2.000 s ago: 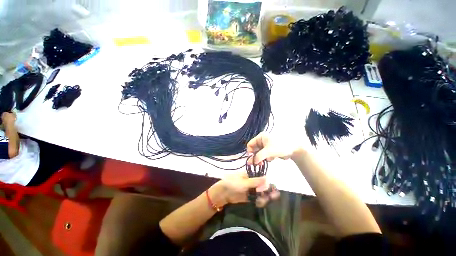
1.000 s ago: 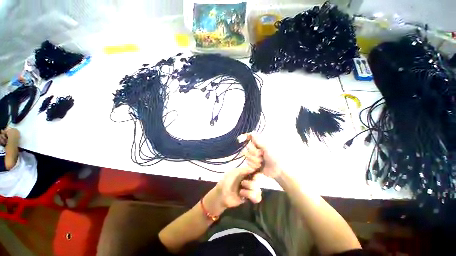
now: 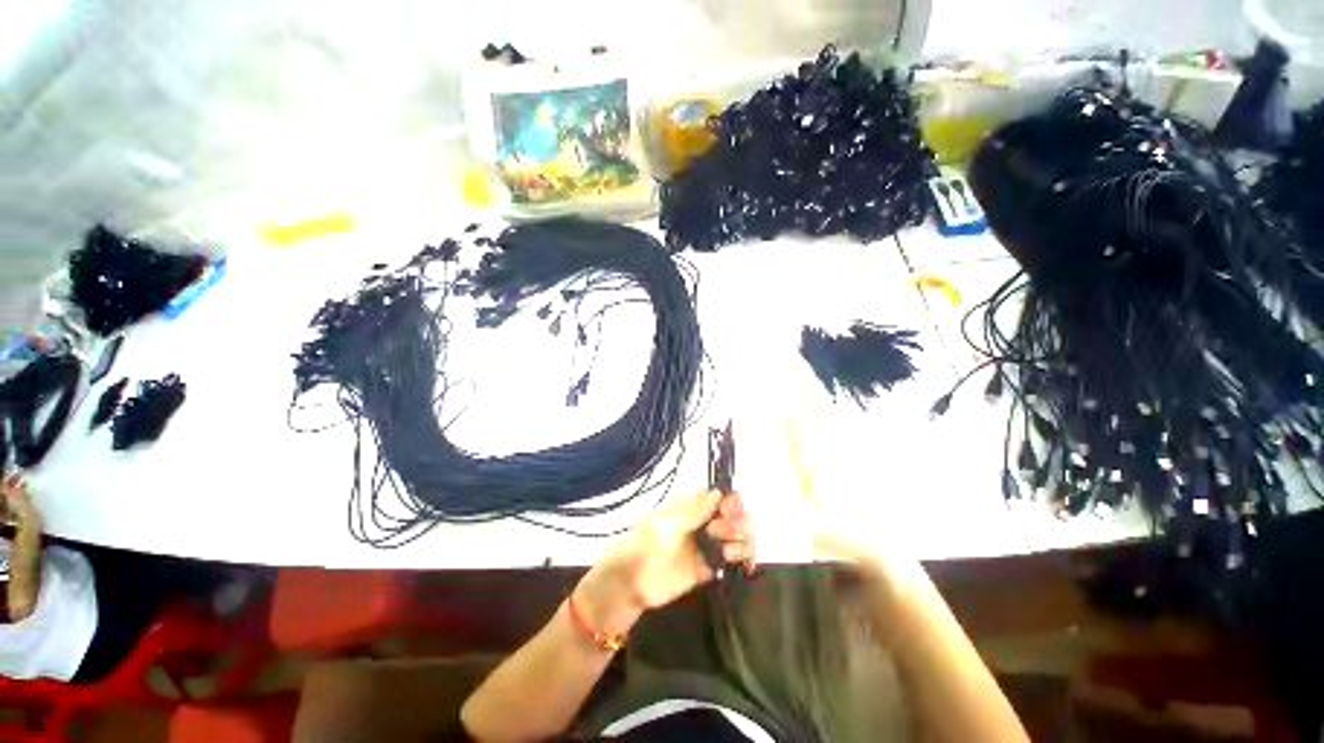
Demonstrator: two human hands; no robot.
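Observation:
My left hand (image 3: 680, 552) is closed around a small black cable coil (image 3: 722, 462) at the table's front edge. The coil's loops stick up above the fingers. My right hand (image 3: 825, 486) is just right of it, washed out and blurred against the white table, so its fingers cannot be made out. A spiky pile of black twist ties (image 3: 860, 359) lies farther back on the right. The large open ring of loose cables (image 3: 559, 472) lies left of centre, with its connectors (image 3: 356, 327) gathered at the upper left.
Tied bundles (image 3: 813, 153) are heaped at the back beside a printed bag (image 3: 569, 142). A yellow tape roll (image 3: 940, 288) and blue-white box (image 3: 957, 205) lie right. A large cable mass (image 3: 1162, 305) hangs far right. A person's hand (image 3: 18, 508) and red stools (image 3: 341, 607) are left.
My right hand has come away from the left hand and moved right. My left hand still holds the coil, which now shows upright. The view has shifted, so the table things appear farther left.

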